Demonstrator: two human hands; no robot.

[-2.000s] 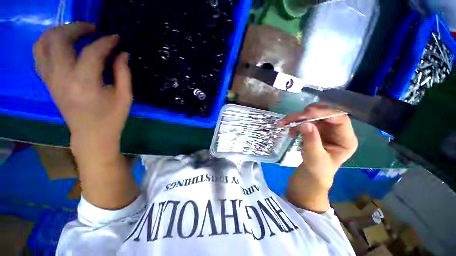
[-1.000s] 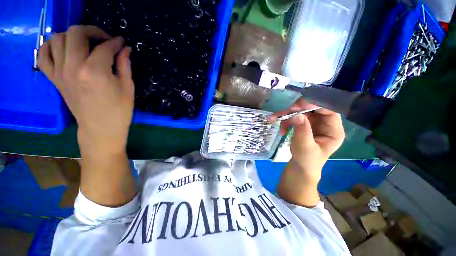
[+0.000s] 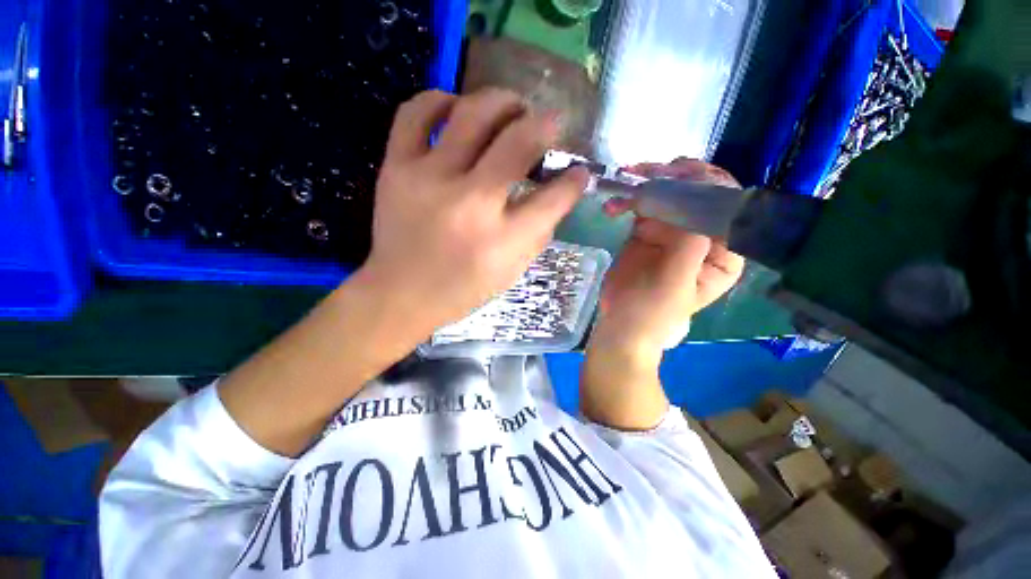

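Note:
My left hand (image 3: 458,209) reaches to the tip of the grey press bar (image 3: 690,206), thumb and fingers close together at the bright holder (image 3: 557,162), which they partly cover. Whether a small part is between them is hidden. My right hand (image 3: 667,255) is under and behind the bar, its fingertips beside the same tip. A thin bright sliver shows by these fingertips, apparently the metal pin. The clear tray of silver pins (image 3: 543,296) lies near the shirt, partly behind my left hand and forearm.
A large blue bin (image 3: 215,269) with scattered small rings is at left, another blue bin (image 3: 40,249) at the far left edge. A long clear box (image 3: 667,96) stands beyond the hands. A blue bin of silver pieces (image 3: 882,113) and the dark-green press (image 3: 916,226) are at right.
My left hand has moved right from over the ring bin to the bar's tip. My right hand has come up to the bar from the pin tray's right side. The view has shifted right.

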